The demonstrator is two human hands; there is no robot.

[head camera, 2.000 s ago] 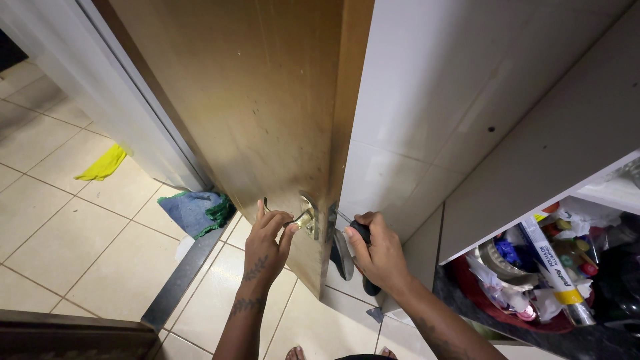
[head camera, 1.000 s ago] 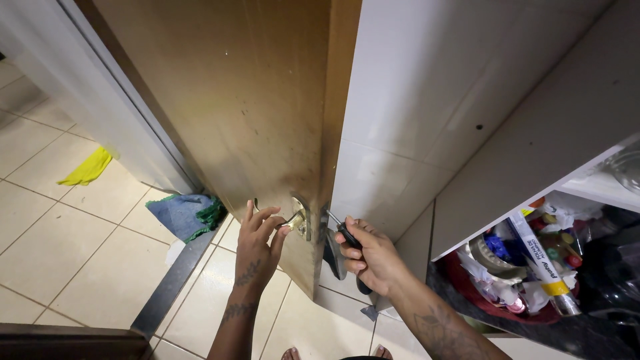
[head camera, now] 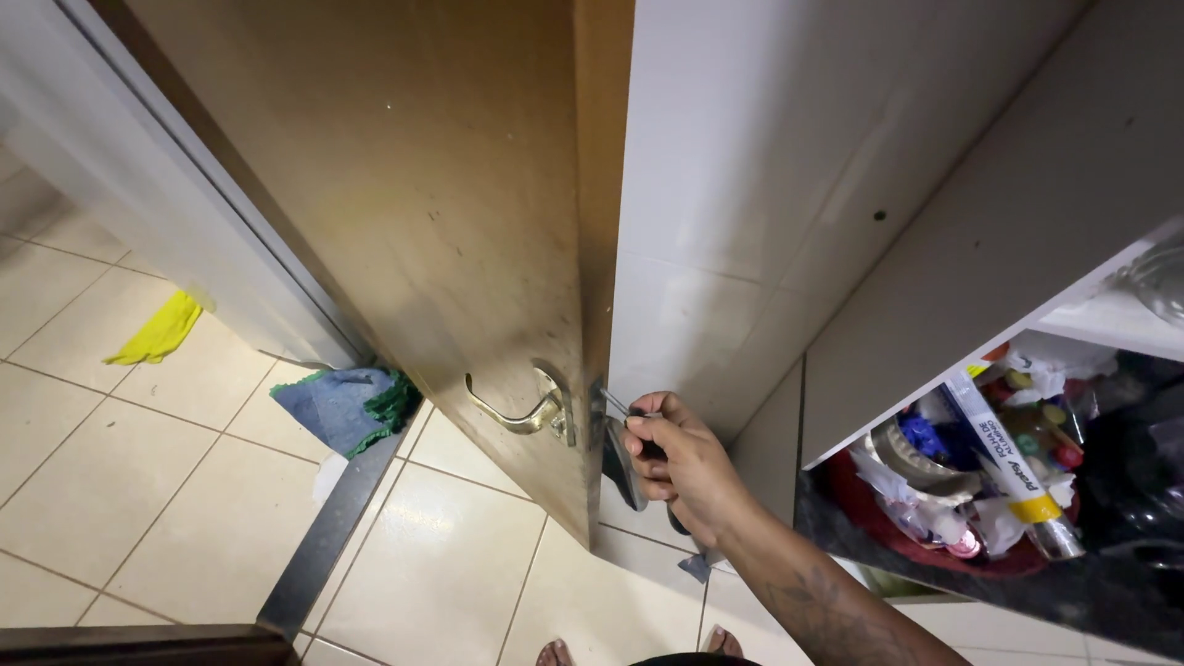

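A wooden door (head camera: 462, 203) stands ajar, with a brass lever handle (head camera: 518, 416) on its left face. My right hand (head camera: 680, 462) is closed around the dark handle of a screwdriver. The metal shaft of the screwdriver (head camera: 617, 403) reaches to the lock plate (head camera: 598, 407) on the door's narrow edge; whether its tip sits in a screw cannot be told. Below the shaft, a dark, flat, rounded object (head camera: 622, 467) shows between the door edge and my fingers; its kind is unclear. My left hand is out of view.
A blue cloth with green trim (head camera: 338, 407) lies by the door frame (head camera: 185, 185). Farther left on the tiles is a yellow cloth (head camera: 159, 330). At right, a red basket (head camera: 837, 499) holds a foil box (head camera: 1004, 449) and mixed items beneath a white cabinet panel (head camera: 980, 250). Feet (head camera: 555, 653) show below.
My left hand, at the brass lever handle in both earlier frames, has left the view. My right hand still holds the screwdriver at the door edge.
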